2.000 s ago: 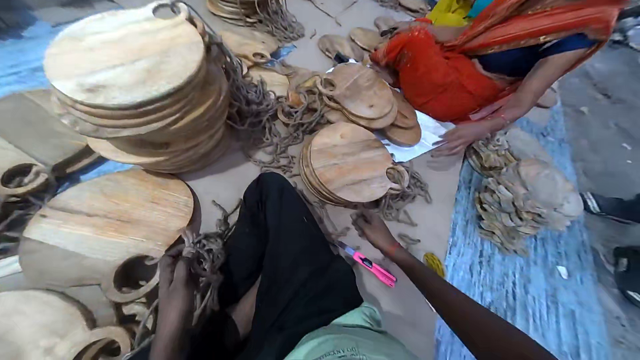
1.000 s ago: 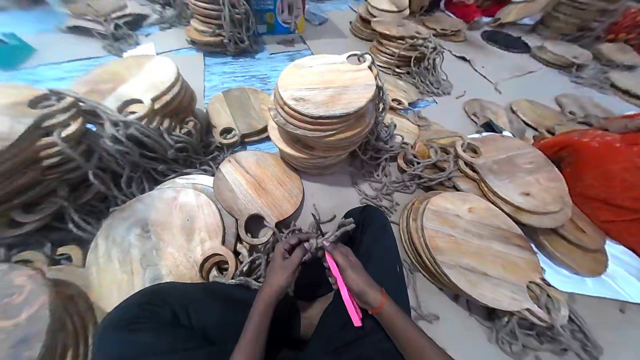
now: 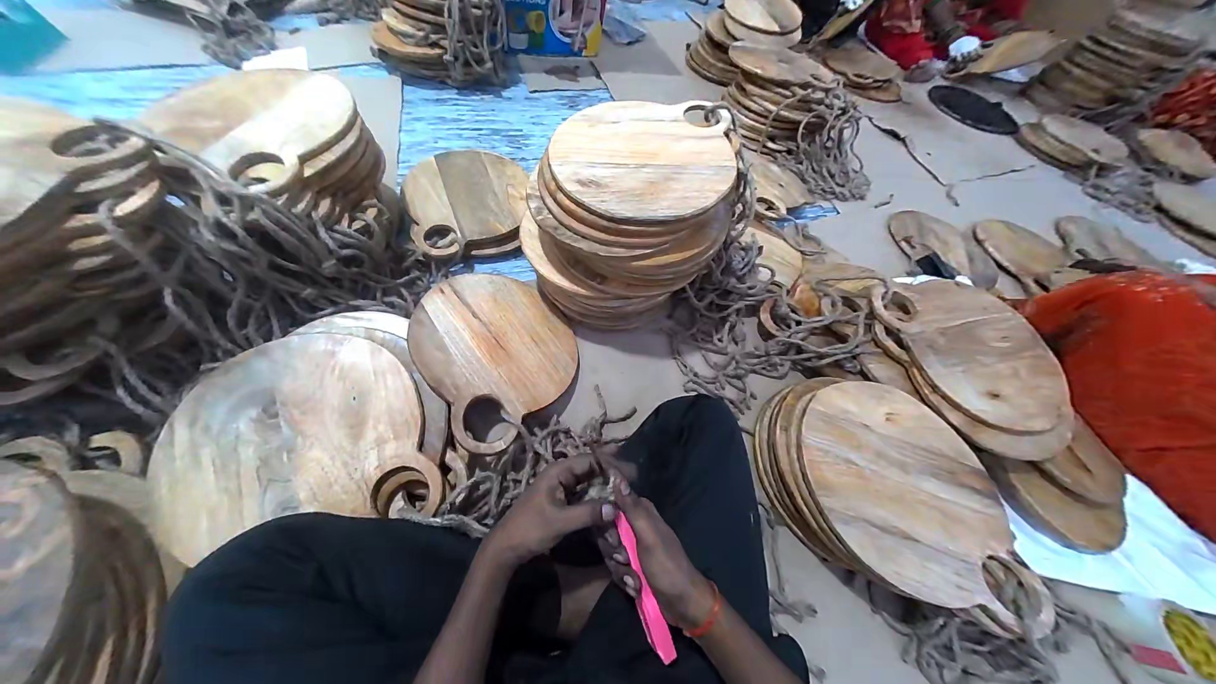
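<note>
My left hand pinches grey-brown cord, its fingertips close against those of my right hand. In my right hand is a slim pink handheld tool, its far end hidden by the fingers; the tool's exact kind cannot be told. Knotted cords bunch just behind my left hand, beside the ring handle of a small round wooden board. A larger round wooden board lies to the left, its ring handle near the same cords. An orange band circles my right wrist.
A tall stack of round boards stands ahead. Tilted boards lean at the right by my knee, near white paper. More stacks with tangled cord fill the left. A person in orange cloth is at the right edge.
The pink tool lay on the floor two seconds ago; my right hand has taken it up and come to the cord at my left hand. The view has swung left.
</note>
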